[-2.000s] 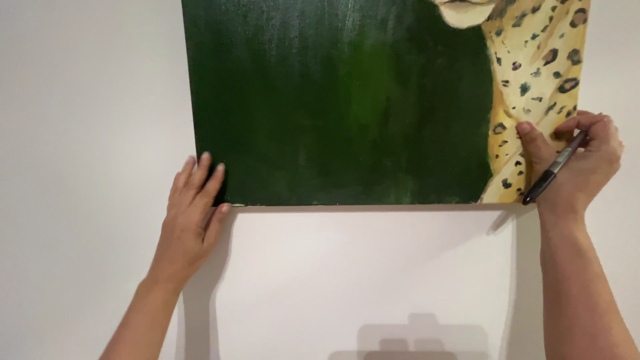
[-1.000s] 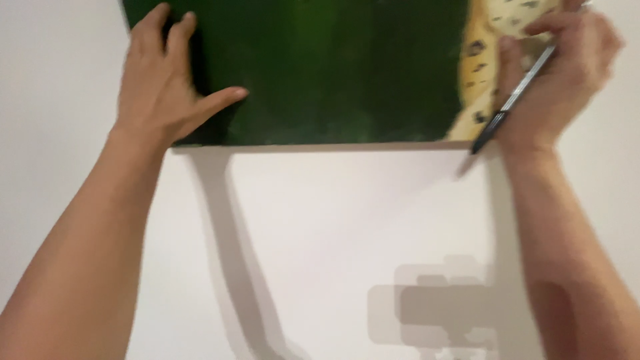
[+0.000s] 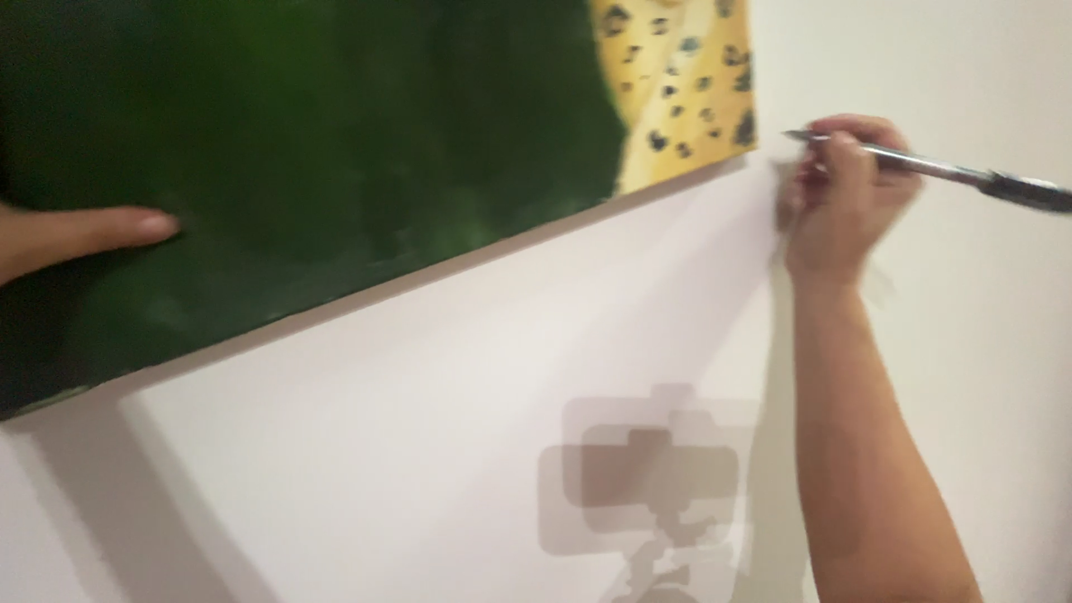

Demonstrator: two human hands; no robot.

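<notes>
An unframed canvas painting [image 3: 402, 151], dark green with a yellow black-spotted part at its right, lies against a white wall. Its lower edge slants up to the right in view. Part of my left hand [image 3: 84, 239] shows at the left edge, a finger stretched over the green paint; the rest of that hand is out of view. My right hand [image 3: 854, 193] is off the canvas, just right of its lower right corner, closed around a marker pen [image 3: 946, 170]. The pen's dark, thicker end points right and its thin end points left toward the canvas.
The white wall [image 3: 377, 469] surrounds the painting below and to the right. Shadows of my arms and of a boxy device fall on it below the canvas.
My right hand has left the painting's lower right corner and moved to the right of it, the pen turned from slanting down-left to pointing right. The view has tilted and shifted.
</notes>
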